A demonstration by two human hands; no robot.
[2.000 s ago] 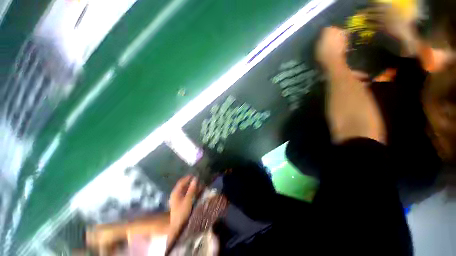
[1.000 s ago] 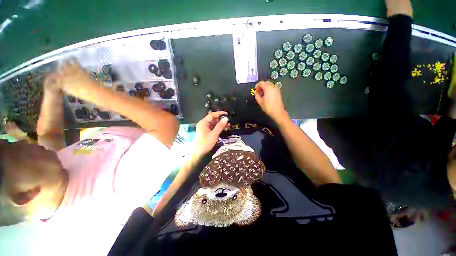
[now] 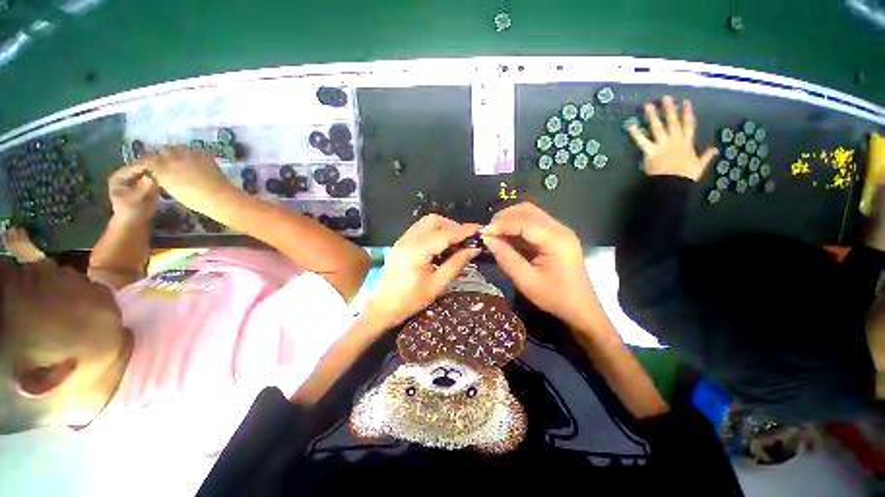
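Observation:
My left hand (image 3: 419, 264) and my right hand (image 3: 540, 254) meet above the bench's front edge, fingertips together on a small dark part (image 3: 475, 239). The fingers cover most of it, so its exact kind cannot be told. Small yellow parts (image 3: 507, 192) lie on the bench just beyond my right hand. Small dark fittings (image 3: 437, 203) lie loose beyond my left hand. Round subassemblies (image 3: 573, 141) with pale green faces lie in a cluster to the right of the white strip (image 3: 493, 131).
A neighbour in pink (image 3: 223, 311) works at the left by a divided white tray (image 3: 281, 116) with black round parts. At the right, another person's hand (image 3: 671, 141) is spread over the bench. More yellow parts (image 3: 825, 167) lie far right. The green conveyor (image 3: 388, 29) runs behind the rail.
The view has levelled since the earliest frame. My right hand has left the yellow parts and joined my left hand. The right neighbour's hand has come down among the round subassemblies, now in separate clusters.

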